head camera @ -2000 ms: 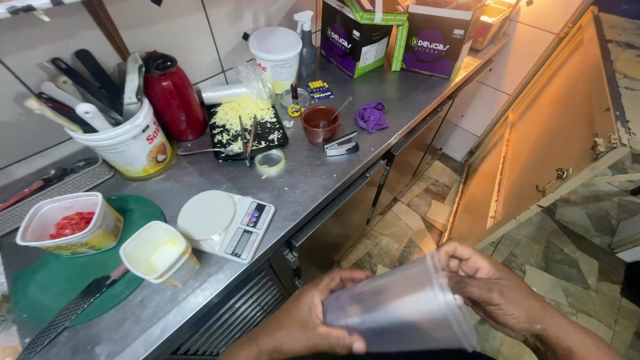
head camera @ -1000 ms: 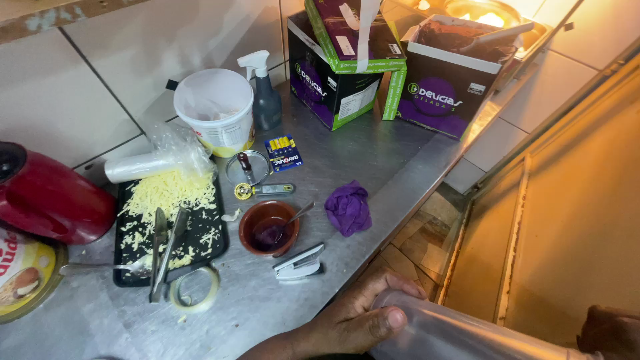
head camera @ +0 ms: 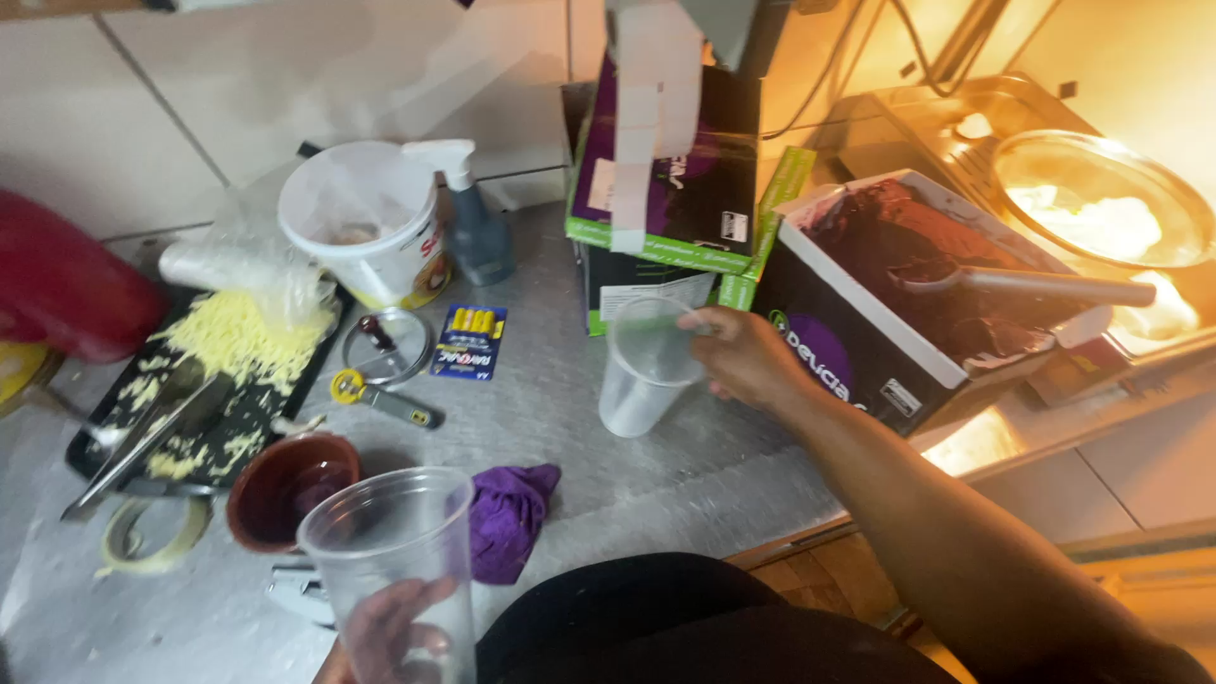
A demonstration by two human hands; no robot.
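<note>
My left hand is wrapped around a clear plastic cup at the lower middle, beside a brown bowl and a purple cloth. Farther forward, my right hand grips the rim of a second clear plastic cup, which is upright at the metal counter; whether its base touches the surface is not plain. Just right of that hand stands an open carton of dark purple frozen dessert, with a scoop lying in it. Stacked cartons are behind the second cup.
A black tray of shredded cheese with tongs is at the left, near a red thermos. A white bucket, spray bottle, battery pack and tape roll stand or lie about. The counter edge runs at right.
The clear cups, earlier together in my hands, are now apart, one in each hand. My right hand has moved out over the counter near the cartons. The view has swung right.
</note>
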